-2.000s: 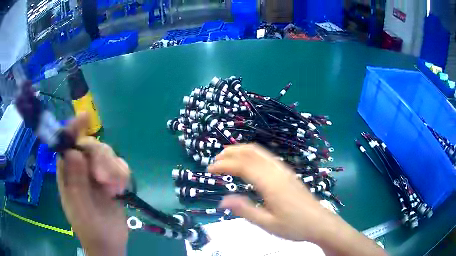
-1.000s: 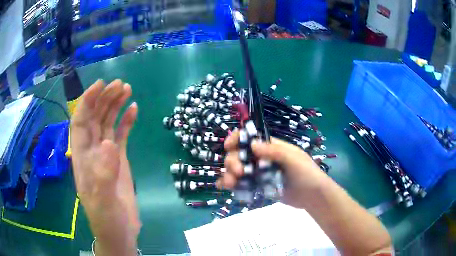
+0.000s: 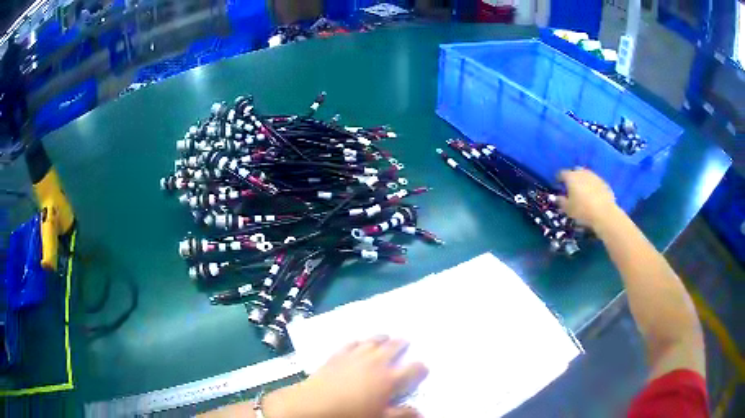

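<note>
My left hand (image 3: 368, 380) lies on the white paper sheet (image 3: 457, 326) at the bottom centre, with no cable visible in it. My right hand (image 3: 584, 200) is at the small bundle of black cable assemblies (image 3: 523, 196) beside the blue bin, its fingers at the bundle's right edge; its fingertips are blurred, so I cannot tell whether it grips a cable. The large harness pile (image 3: 286, 167) lies left of centre, silver connectors mostly to the left and ring terminals to the right. Several assemblies (image 3: 282, 306) point down toward the paper.
The blue plastic bin (image 3: 506, 106) stands at the right with harnesses (image 3: 613, 135) inside. A yellow and black heat gun (image 3: 53, 204) is at far left, with a dark cord loop (image 3: 110, 306) near it. A steel ruler (image 3: 212, 388) lies partly under the paper. Yellow tape (image 3: 69, 326) marks the left corner.
The view has turned right. My right hand has moved from above the pile, where it held a cable assembly upright, to the bundle beside the bin. My raised left hand has come down onto the paper.
</note>
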